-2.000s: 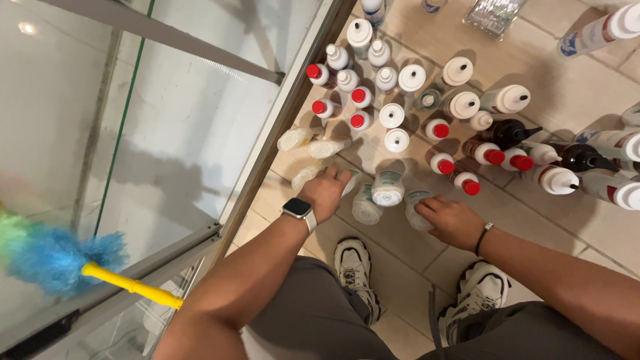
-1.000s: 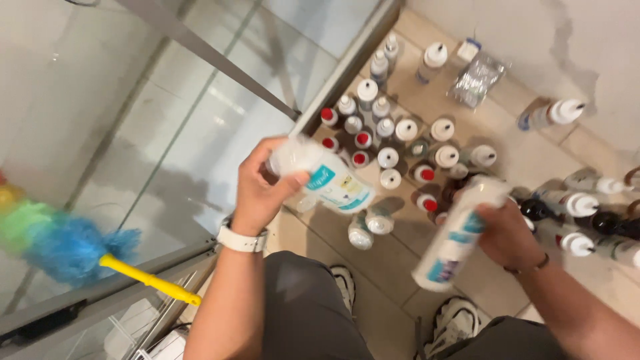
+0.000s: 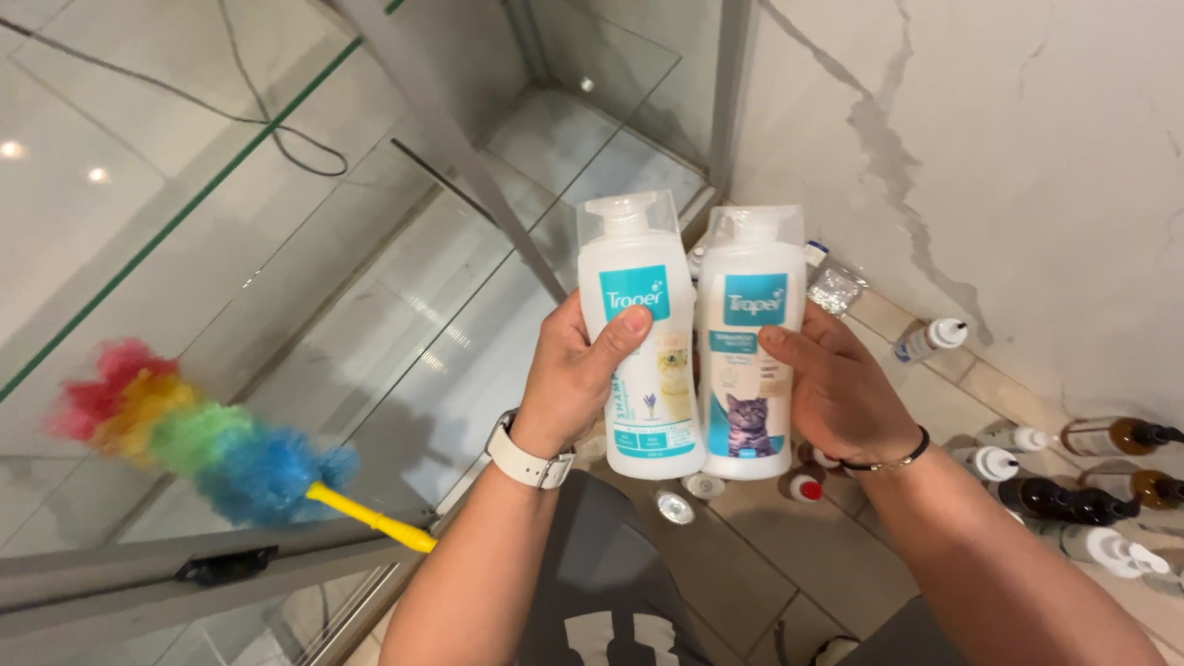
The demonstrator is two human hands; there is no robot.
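My left hand (image 3: 587,365) is closed around a white shampoo bottle (image 3: 647,370) with a teal label, a cat picture and a clear cap over its pump. A similar white pet shampoo bottle (image 3: 749,370), bearing a picture of a grey cat, is gripped by my right hand (image 3: 832,379). Both bottles are upright side by side, labels facing me, with my thumbs across their fronts. Below them on the floor, a red-capped bottle (image 3: 807,488) and a clear-topped bottle (image 3: 675,507) show partly. The held bottles and my hands hide other floor bottles.
At left stands a glass cabinet with a grey metal frame (image 3: 499,185). A rainbow duster (image 3: 213,444) with a yellow handle lies along its lower frame. White and brown bottles (image 3: 1045,499) are grouped on the tiled floor at right. A single bottle (image 3: 930,339) is near the marbled wall.
Both hands were down among the floor bottles two seconds ago. One second ago they held two bottles apart and tilted; now these are upright and close together. The view has shifted toward the wall.
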